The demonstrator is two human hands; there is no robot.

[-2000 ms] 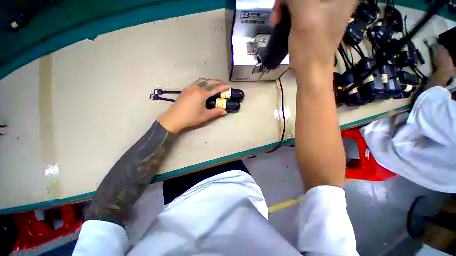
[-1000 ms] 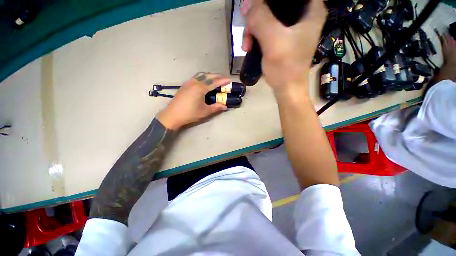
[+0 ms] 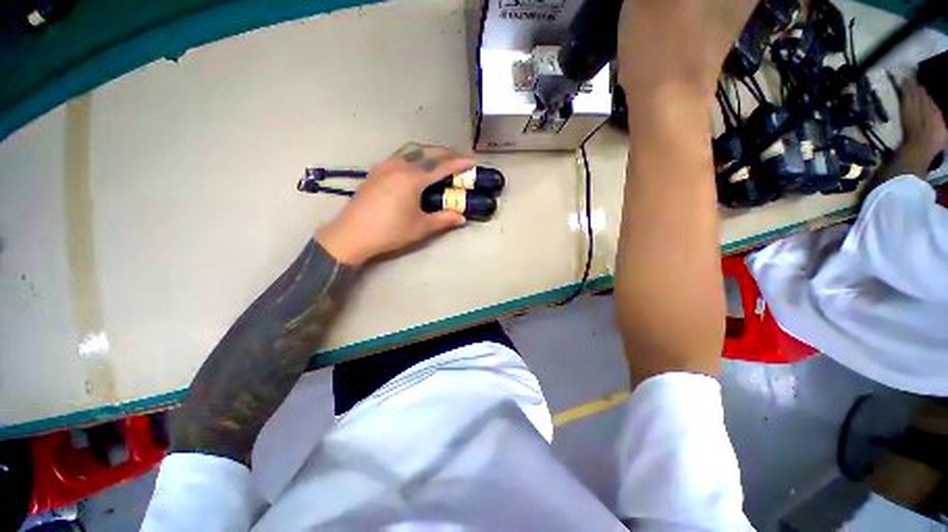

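Observation:
My left hand (image 3: 400,203), with tattooed skin, holds a black twin-barrel unit (image 3: 480,204) flat on the bench. The unit has two rounded lobes side by side with cream labels. Its two cable leads (image 3: 335,182) stick out to the left from under my hand. My right hand (image 3: 681,47), cut off by the top edge, grips the black electric screwdriver (image 3: 593,40). The screwdriver's lower end is at the front pickup of the white-grey screw feeder (image 3: 499,127). The bit tip and any screw are too small to make out.
A pile of black units (image 3: 785,156) with leads lies right of the feeder. The feeder's thin cord (image 3: 588,229) runs to the bench's green edge. Another person's hand (image 3: 919,130) rests at the far right. A red stool (image 3: 764,327) stands below the bench. A green belt (image 3: 114,42) passes at upper left.
My right hand and screwdriver have moved from beside the unit up and right to the feeder, as two seconds ago. My left hand still holds the unit in place.

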